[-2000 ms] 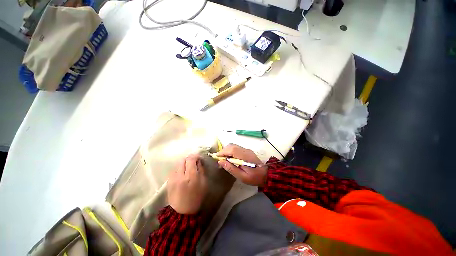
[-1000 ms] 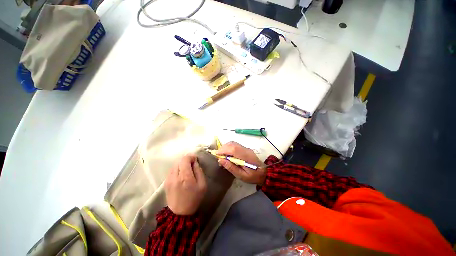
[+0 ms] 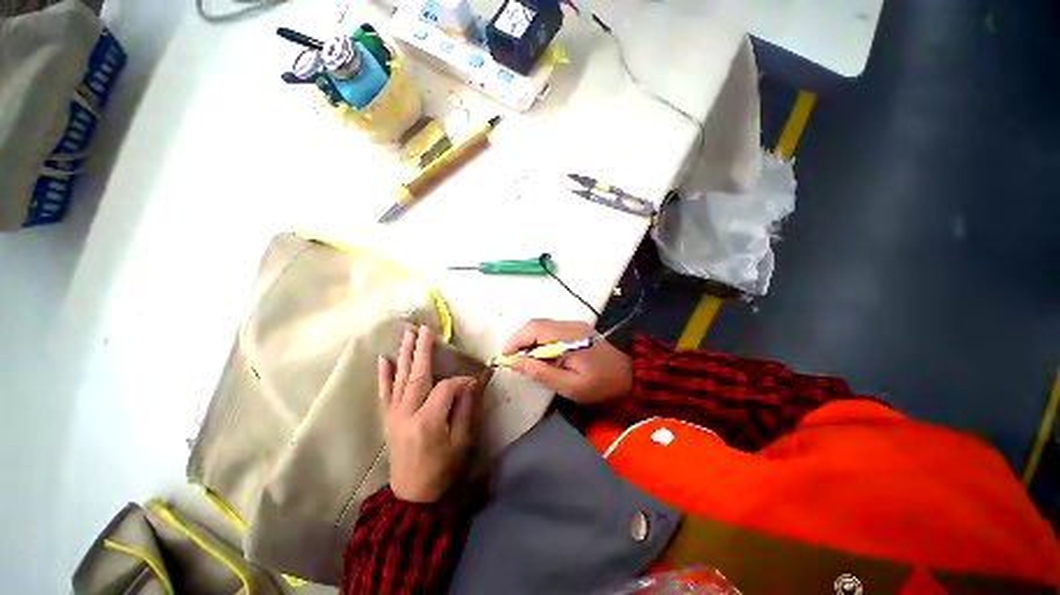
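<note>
A beige bag piece [image 3: 308, 384] with yellow seam binding [image 3: 443, 316] lies on the table and reaches toward my lap. My left hand [image 3: 424, 413] presses on the cloth with its fingers spread and pointing away from me. My right hand [image 3: 572, 363] holds a slim pale yellow-white corded tool [image 3: 546, 350]. Its tip is at the cloth's edge, just right of my left fingers. I cannot tell whether my left fingers pinch the cloth.
A green-handled tool [image 3: 517, 267], thread snips [image 3: 613, 195], a yellow pen-like tool [image 3: 442, 170], a tool cup [image 3: 384, 105] and a power strip [image 3: 471, 58] lie beyond. A blue basket [image 3: 72, 134] is far left, folded pieces [image 3: 157, 552] near left, a plastic bag [image 3: 727, 227] at the right edge.
The view has shifted, so the table items sit further left and higher. My right hand's tool is turned flatter. My left hand has opened from bunched fingers to lie flatter on the cloth.
</note>
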